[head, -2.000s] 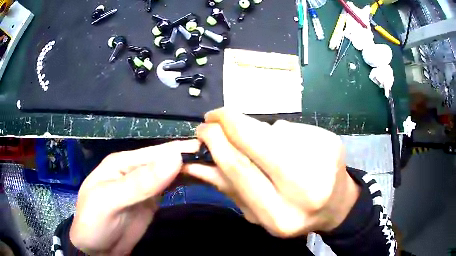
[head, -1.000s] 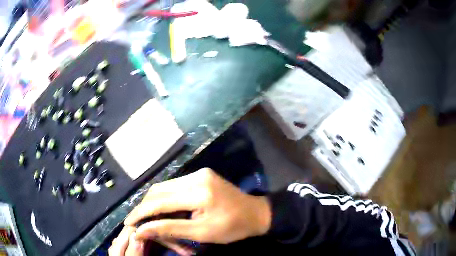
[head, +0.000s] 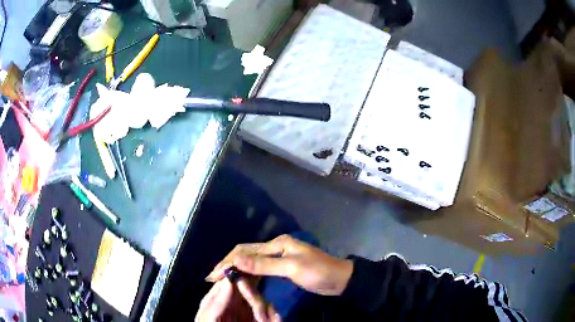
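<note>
A small black earbud [head: 234, 274] is held between the fingers of both hands, below the bench edge. My right hand [head: 287, 264] comes from the right and grips it with the fingertips. My left hand [head: 220, 303] is cut off by the bottom edge; its fingers touch the earbud from below. Loose unfinished earbuds [head: 75, 299] with pale green ends lie on the dark mat [head: 44, 236] at the lower left. White trays [head: 413, 132] stand right of the bench, with several black earbuds on the right one.
On the green bench lie a cream square card [head: 118, 273], a black-handled tool [head: 284, 108] wrapped in white tissue [head: 142, 104] and jutting over the edge, yellow-handled pliers [head: 135, 60], red-handled pliers [head: 79, 104], tweezers [head: 121, 170] and pens [head: 94, 200]. Cardboard boxes [head: 511, 182] stand at the right.
The view has swung right, bringing the trays and boxes into sight. My hands now appear lower in the frame, with my left hand mostly cut off. The black earbud remains between the fingers.
</note>
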